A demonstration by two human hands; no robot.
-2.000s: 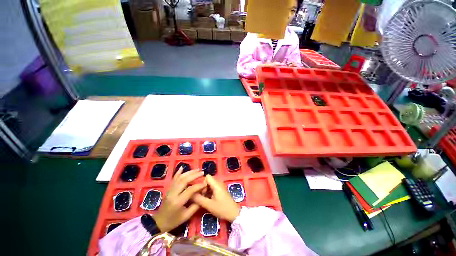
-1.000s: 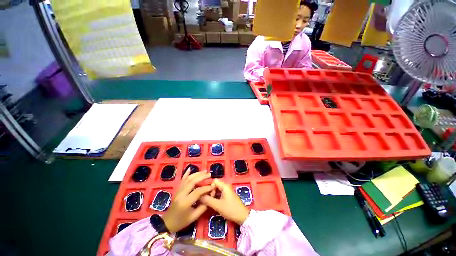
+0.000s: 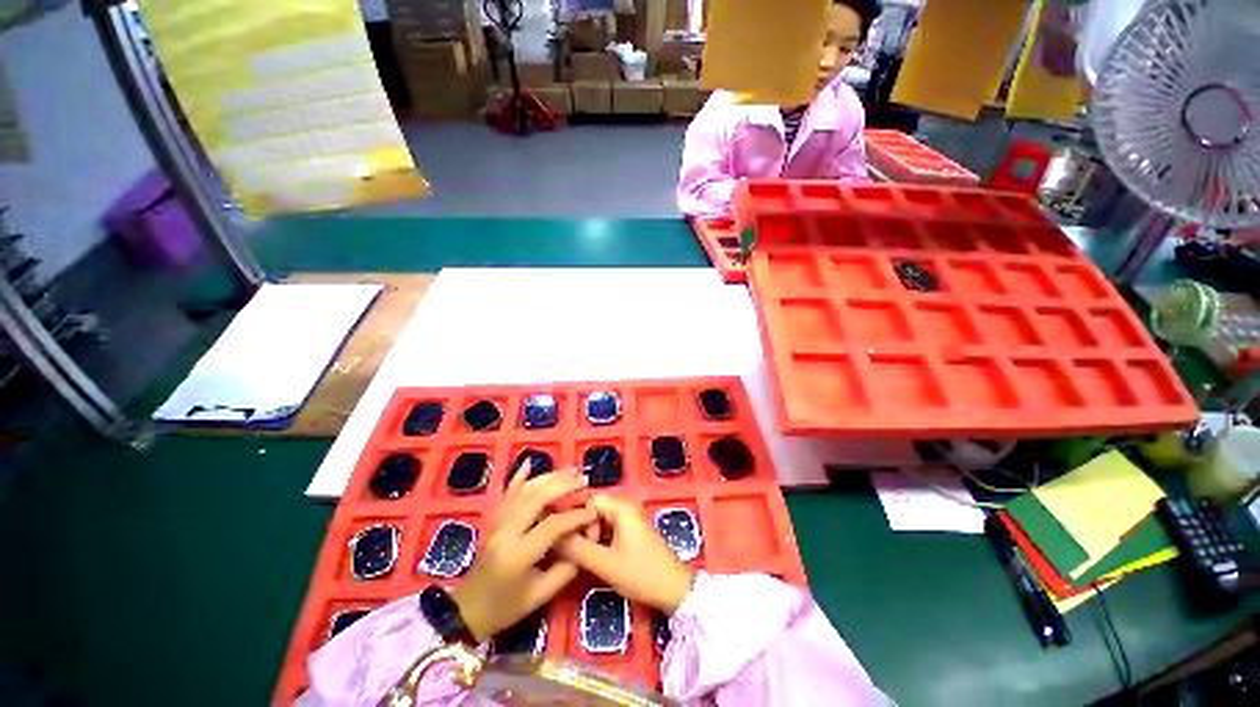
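A red-orange compartment tray (image 3: pixel 661 405) lies in front of me with dark rounded-square watch heads (image 3: pixel 605 619) in most pockets, some with silvery rims. One top-row pocket and one at the right are empty. My left hand (image 3: pixel 520 555) and my right hand (image 3: pixel 629 555) are bare and meet over the middle of the tray, fingers bent and fingertips together. Whether a small piece is between the fingers cannot be seen. The hands hide the pockets beneath them.
A propped tray (image 3: pixel 905 395) with one dark piece stands right, near a person (image 3: pixel 767 145) in pink. A white sheet (image 3: pixel 580 325) lies behind my tray. A clipboard (image 3: pixel 277 352) is left. Coloured cards (image 3: pixel 1092 511), marker pen (image 3: pixel 1029 587), calculator (image 3: pixel 1205 546) and fan (image 3: pixel 1209 118) are right.
The whole view has shifted slightly, so the bench sits further right. The person's head has come into view behind the hanging yellow sheet. My hands stay together over the tray with hardly any movement.
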